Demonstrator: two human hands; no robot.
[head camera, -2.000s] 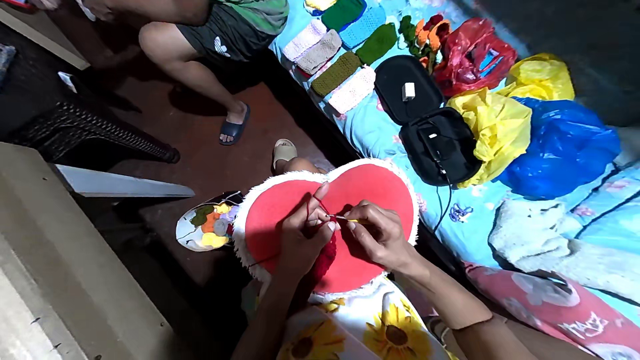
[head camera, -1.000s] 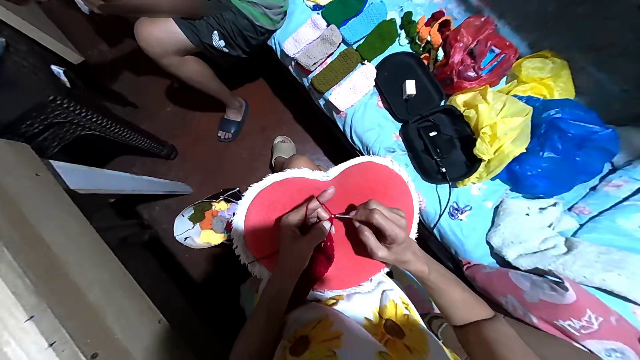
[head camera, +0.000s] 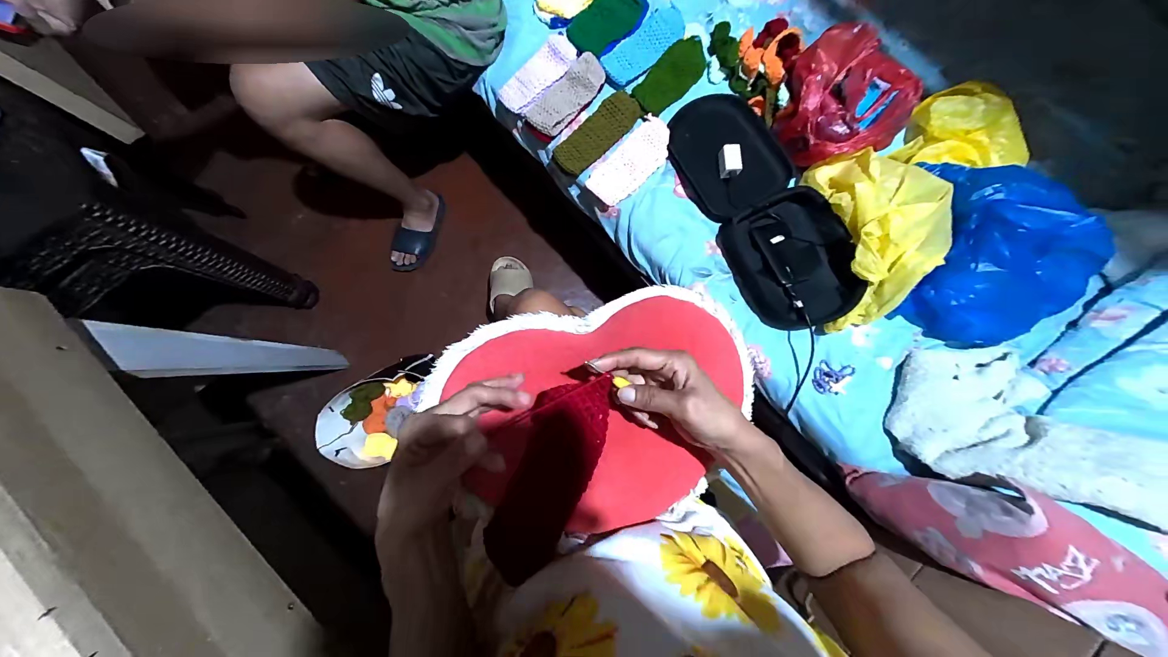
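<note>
A dark red crocheted piece (head camera: 557, 465) lies over a red heart-shaped cushion (head camera: 639, 474) with a fluffy white edge, on the lap. My right hand (head camera: 675, 392) pinches a crochet hook (head camera: 622, 382) by its yellow grip at the piece's upper right corner, and the metal tip points left. Along the piece's upper left side is my left hand (head camera: 456, 429), fingers partly extended and spread. A thin strand seems to run from it toward the hook; whether its fingers grip the strand or the piece is unclear.
Left of the cushion, an oval container (head camera: 338, 438) holds coloured yarn pieces. On the bed at right are crocheted rectangles (head camera: 598, 132), an open black case (head camera: 794, 265) with a cable, and yellow, red and blue plastic bags (head camera: 1004, 255). Another person (head camera: 338, 119) sits at upper left.
My hands were close together at the cushion's middle; now they are apart, the left lower and to the left. The dark red piece now lies spread out between them, more of it showing.
</note>
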